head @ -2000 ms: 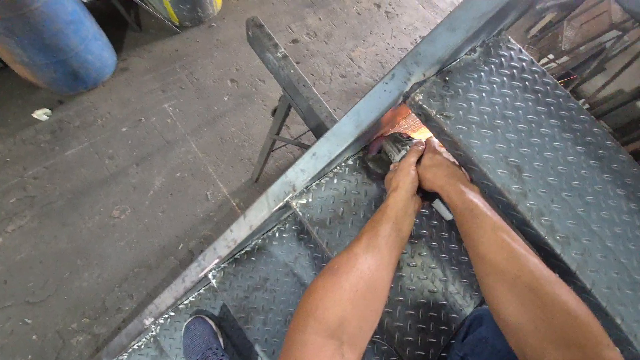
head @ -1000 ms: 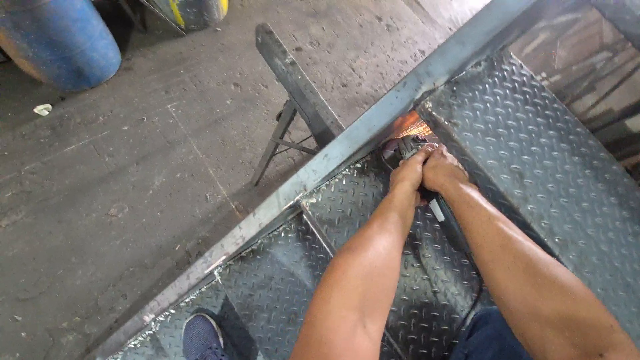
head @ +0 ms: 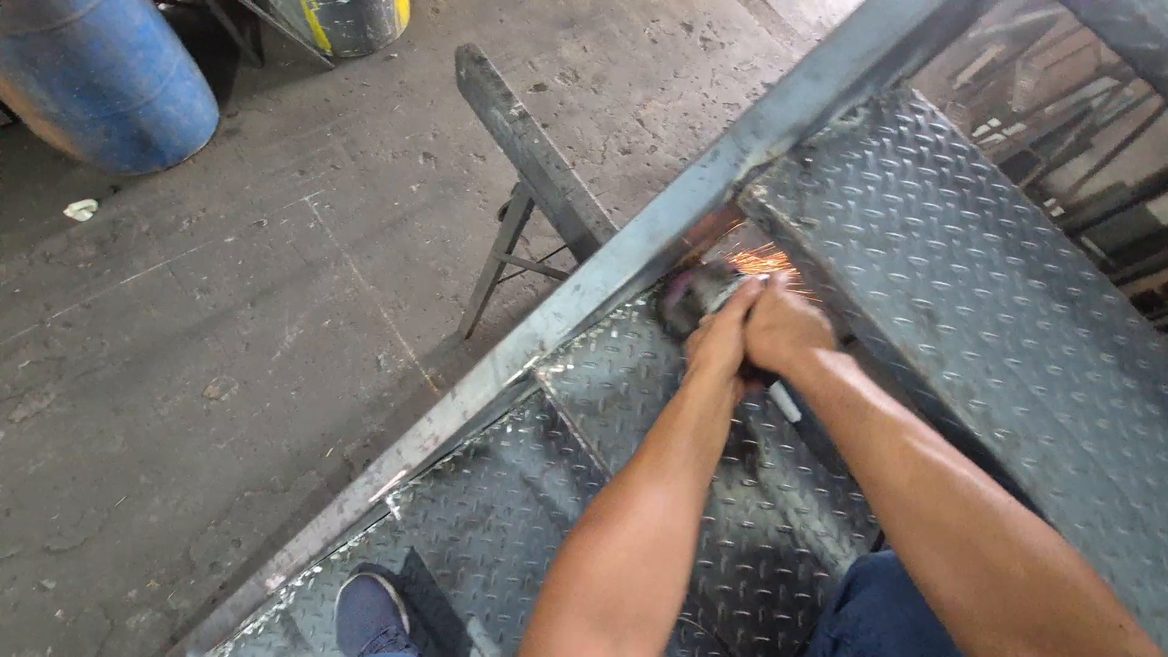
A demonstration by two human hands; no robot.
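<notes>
An angle grinder [head: 701, 294] is gripped in both my hands, its disc end low in the corner between a steel side beam [head: 630, 260] and the riser of a diamond-plate step [head: 967, 301]. Orange sparks [head: 766, 263] fly from it toward the riser. My left hand [head: 721, 333] closes around the tool's body from the left; my right hand [head: 787, 319] closes on it from the right, touching the left. The hands hide much of the grinder, and blur hides its exact contact point.
Lower diamond-plate treads [head: 456, 493] carry my shoe [head: 370, 611]. Beyond the beam, a steel trestle [head: 538, 164] stands on the concrete floor [head: 274, 301]. A blue drum [head: 109, 82] and a yellow-striped container [head: 351, 23] are at upper left. Metal pieces [head: 1086, 119] lie at upper right.
The sparks were brighter and more bunched two seconds ago; now they fan out toward the riser. Both hands stay on the grinder in the same corner.
</notes>
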